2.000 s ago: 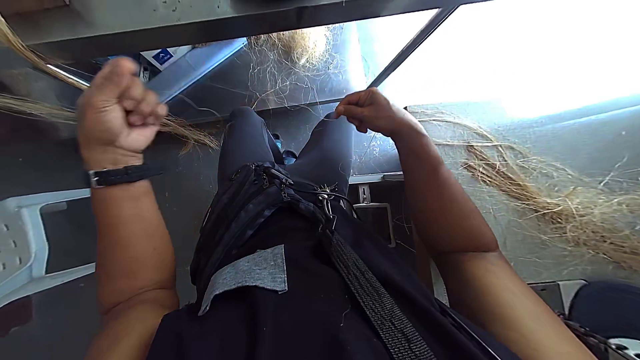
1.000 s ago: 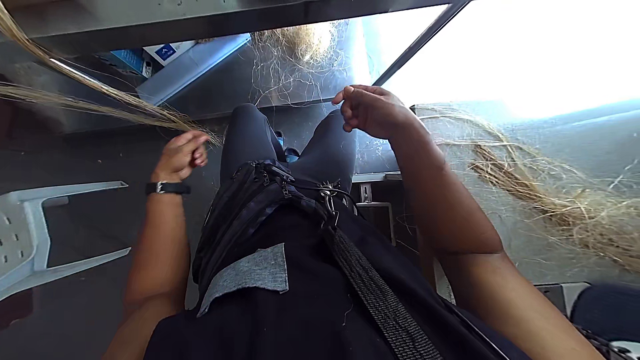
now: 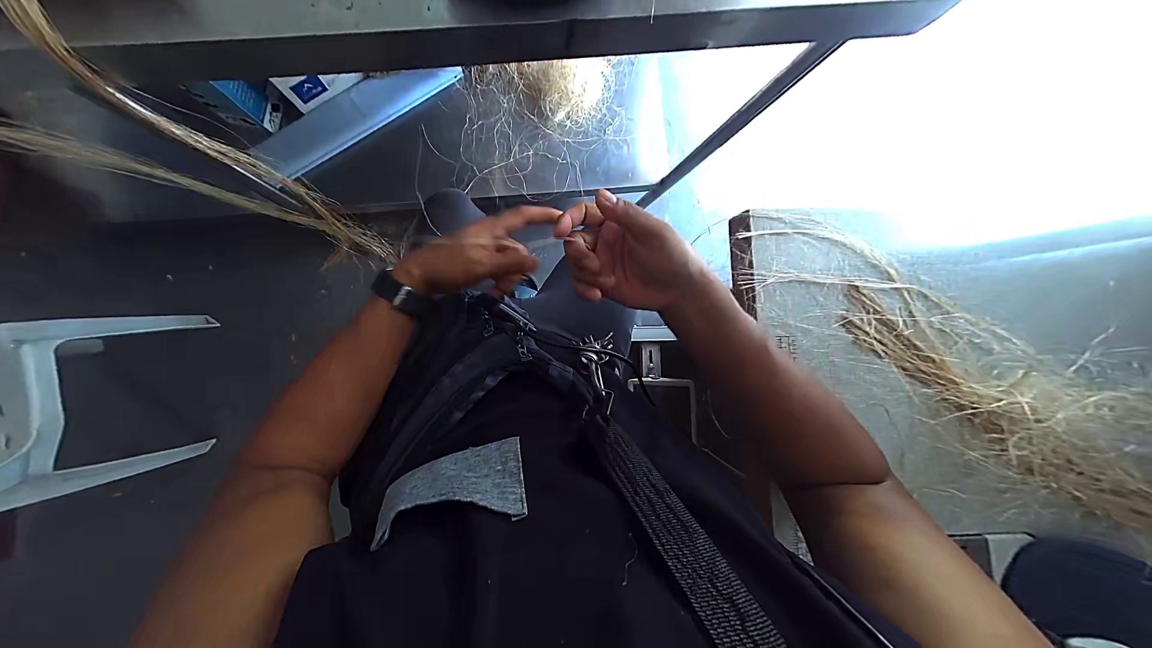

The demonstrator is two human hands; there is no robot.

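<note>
My left hand (image 3: 481,252), with a black watch (image 3: 400,294) on its wrist, reaches across my lap, its index fingertip touching or very near the fingers of my right hand (image 3: 621,247). My right hand has its palm turned up and its fingers curled. A thin fiber may be between the fingertips, but blur leaves that unclear. Long bundles of plant fiber (image 3: 211,148) hang from the upper left and end just beyond my left wrist. A tangled heap of pale fiber (image 3: 562,90) lies on the metal shelf beyond my hands.
A metal table edge (image 3: 504,34) crosses the top, with boxes (image 3: 310,88) beneath. On the right, a board-edged surface (image 3: 810,351) carries loose brown fiber (image 3: 954,369). A white plastic chair (image 3: 45,405) is at the left. A dark rounded thing (image 3: 1075,585) sits at the lower right.
My left hand was raised at the left beside the hanging fiber, then came down and moved right to meet my right hand. The right hand has turned palm up.
</note>
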